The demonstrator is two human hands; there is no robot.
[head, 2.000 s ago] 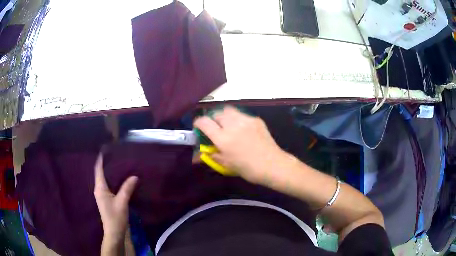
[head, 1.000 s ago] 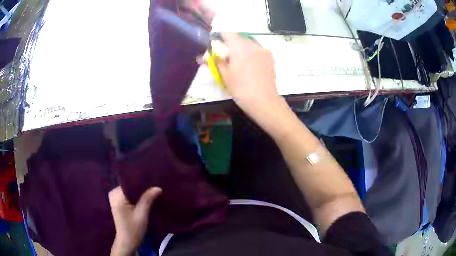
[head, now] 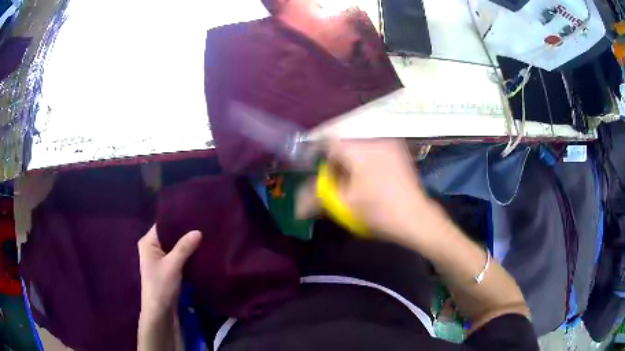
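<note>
A maroon cloth panel (head: pixel 295 82) lies on the white table and hangs over its front edge. My left hand (head: pixel 164 264) grips another maroon piece (head: pixel 226 247) below the edge, thumb on top. The two pieces come close at the table edge; whether they are joined I cannot tell. My right hand (head: pixel 373 185), blurred, holds scissors (head: pixel 342 203) by the yellow handle, their blurred blades pointing left over the panel on the table. A dark maroon pile (head: pixel 82 260) lies at the lower left.
A white sewing machine (head: pixel 548 31) stands upper right, with a dark phone (head: pixel 406 27) on the white table (head: pixel 123 82) left of it. Grey cloth (head: pixel 534 233) hangs at the right below the edge. A pale cord (head: pixel 510 127) dangles there. A reddish, overexposed shape shows at the top.
My right hand with the scissors has come down and right from the upper table. The panel on the table is spread wider. My left hand still grips its piece, slightly further left.
</note>
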